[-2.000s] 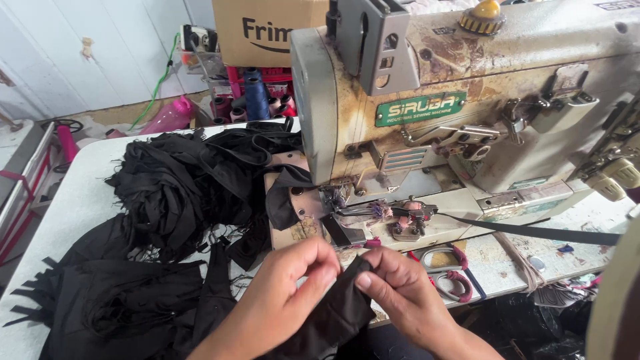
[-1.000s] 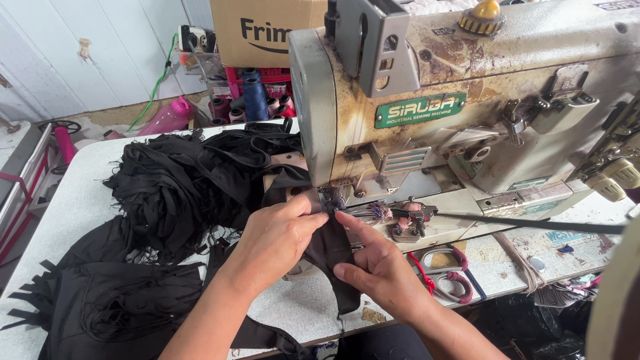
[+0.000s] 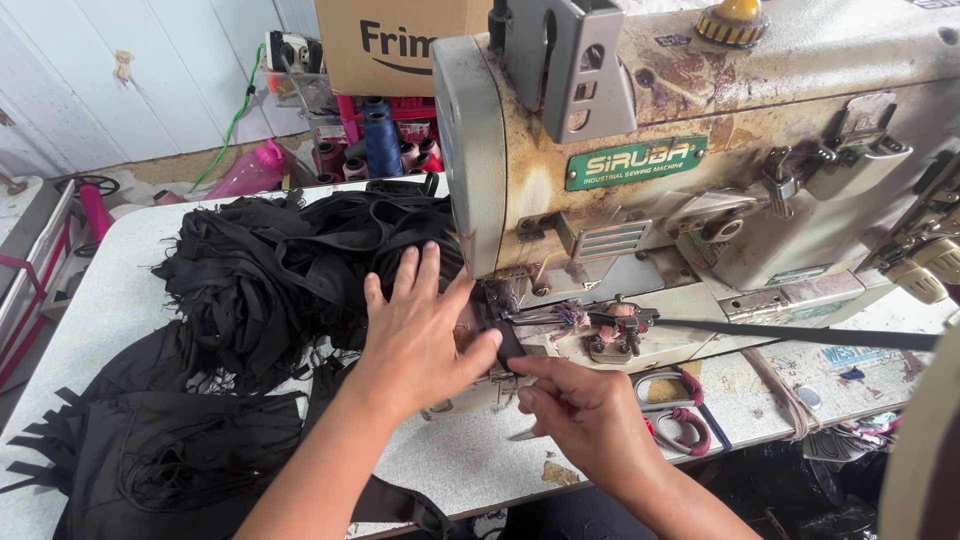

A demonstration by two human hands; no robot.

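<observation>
An industrial sewing machine (image 3: 555, 187) stands over a white worktable. My left hand (image 3: 420, 330) lies spread, fingers apart, on black fabric (image 3: 337, 232) just left of the needle area. Close by on the right, my right hand (image 3: 570, 397) has its index fingertip at the edge of a black piece (image 3: 504, 341) under the presser foot; whether it pinches the cloth is unclear. A black strip (image 3: 795, 332) runs from the right through a metal guide (image 3: 626, 322) toward the needle. The needle itself is hidden.
Bunched black cloth (image 3: 150, 450) covers the table's left side. Scissors with wrapped handles (image 3: 679, 431) lie right of my right hand, near the front edge. Thread cones (image 3: 381, 139), a cardboard box (image 3: 390, 52) and a pink bottle (image 3: 259, 169) stand behind.
Two seconds ago both hands held black cloth in front of the machine. The cloth is now at the presser foot, and my left hand has moved left and spread over the fabric.
</observation>
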